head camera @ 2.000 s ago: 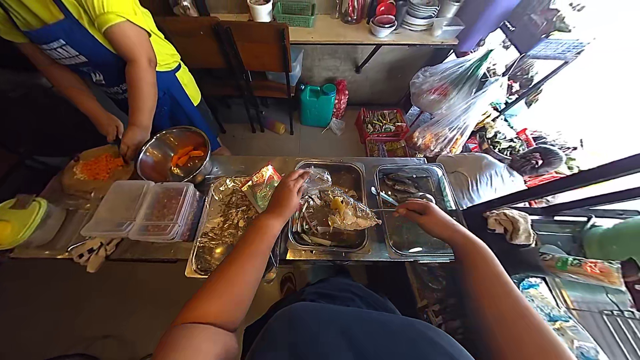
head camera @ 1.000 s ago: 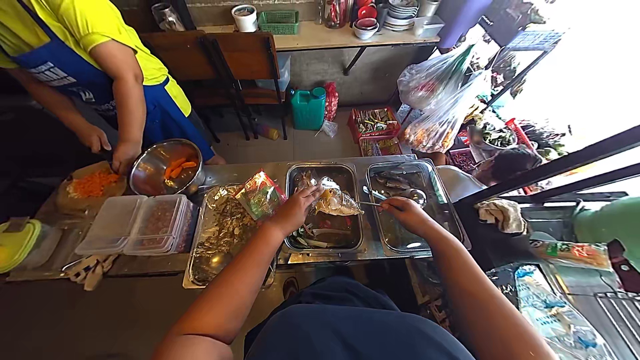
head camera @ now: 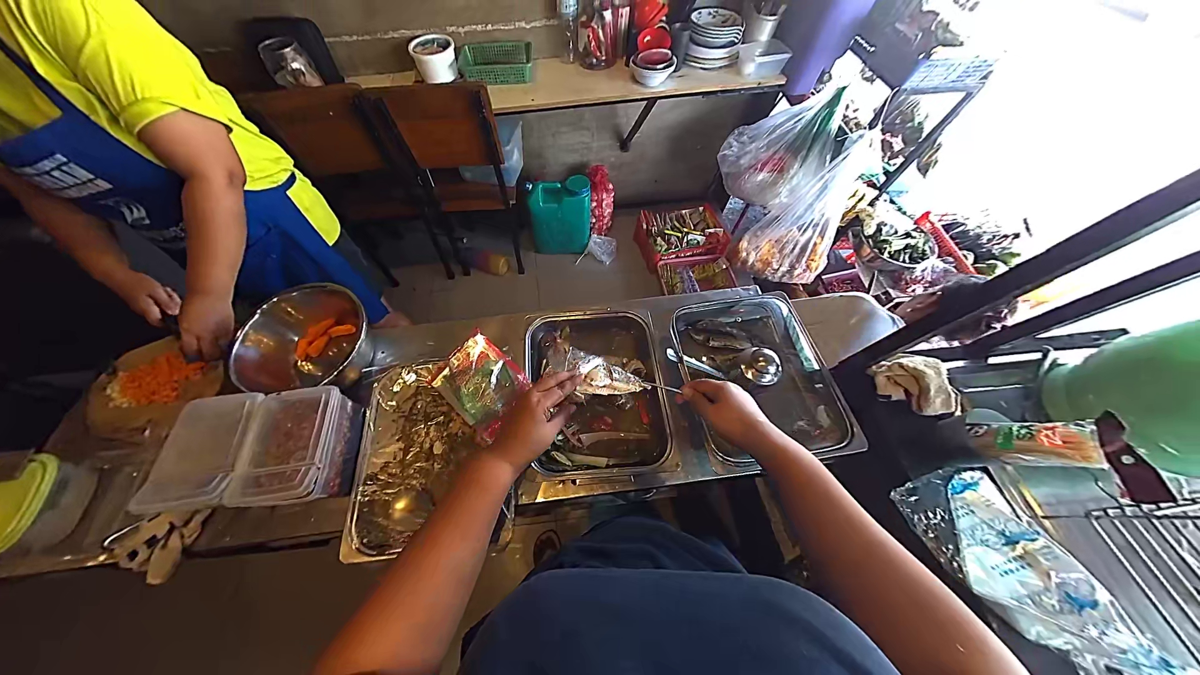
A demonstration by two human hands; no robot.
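Over the middle steel food pan (head camera: 667, 441) my left hand (head camera: 547, 410) holds a clear plastic bag (head camera: 602, 373), its fingers on the bag's left side. My right hand (head camera: 724, 409) grips a thin metal utensil (head camera: 664, 387), whose other end meets the bag; what kind of utensil it is cannot be told. Pieces of food in liquid lie under the bag. The right steel pan (head camera: 848, 427) holds fish (head camera: 722, 336) and a metal ladle (head camera: 759, 366). A red-edged packet (head camera: 480, 380) leans beside my left hand, on a foil-lined tray (head camera: 361, 525).
At the left a co-worker's hands (head camera: 192, 323) are over chopped orange food on a round board (head camera: 103, 412). A steel bowl (head camera: 248, 352) and lidded plastic containers (head camera: 239, 450) stand nearby. Plastic bags (head camera: 797, 216) hang beyond the pans. A cloth (head camera: 917, 384) lies at the right.
Both hands stay over the middle pan, at the bag and the utensil. The ladle in the right pan shows more fully than two seconds ago. The person beyond the counter has moved lower, behind the rail.
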